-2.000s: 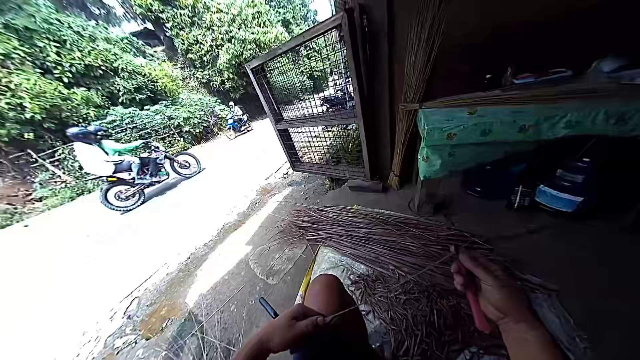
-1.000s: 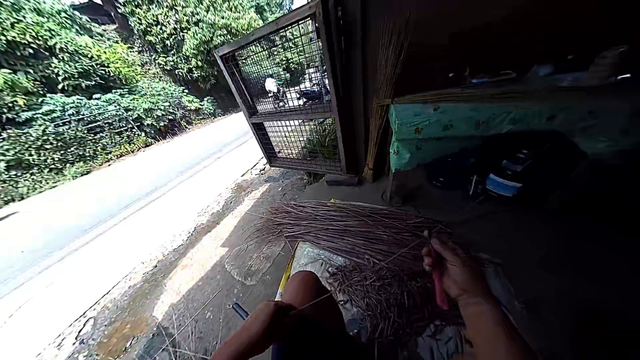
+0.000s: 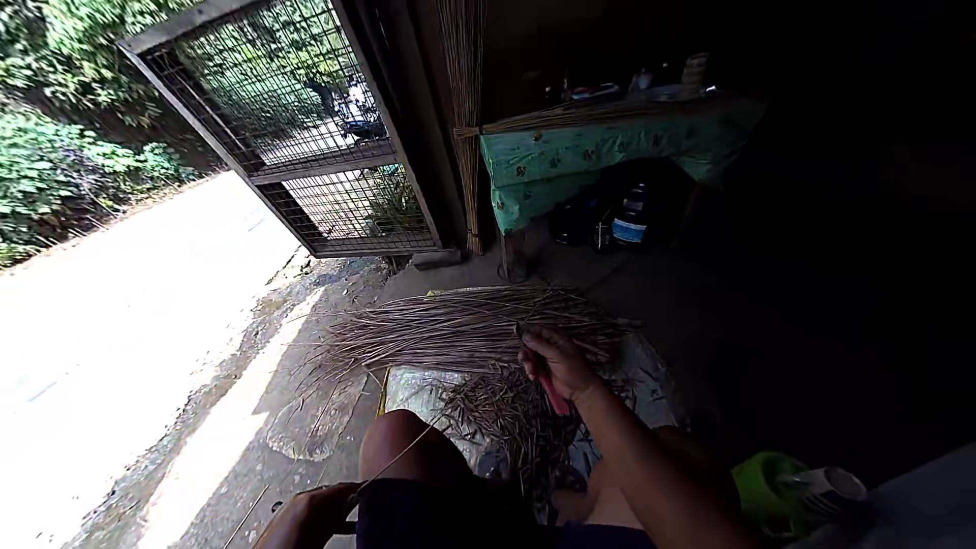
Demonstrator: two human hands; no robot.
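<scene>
My right hand [image 3: 557, 362] is closed on a tool with a red handle [image 3: 554, 396], held over the pile of thin sticks; the tool's working end is mostly hidden by my fingers. Low in the view, beside my bare knee, my left hand [image 3: 324, 507] grips a thin stick [image 3: 404, 451] that slants up across the knee. Long thin sticks [image 3: 442, 324] lie in a broad bundle on the ground. Nearer to me, short cut pieces [image 3: 511, 412] are heaped on a pale sack [image 3: 415, 387].
A wooden gate with wire mesh [image 3: 328, 164] stands at the road's edge [image 3: 145, 305]. Beyond is a table with a green cloth [image 3: 534, 171], with a dark container [image 3: 629, 229] beneath. A tall stick bundle [image 3: 465, 175] leans beside it. A green container [image 3: 770, 488] is at lower right.
The view has swung to the right. The motorcycle with riders seen on the road two seconds ago is out of view. Both hands keep their holds.
</scene>
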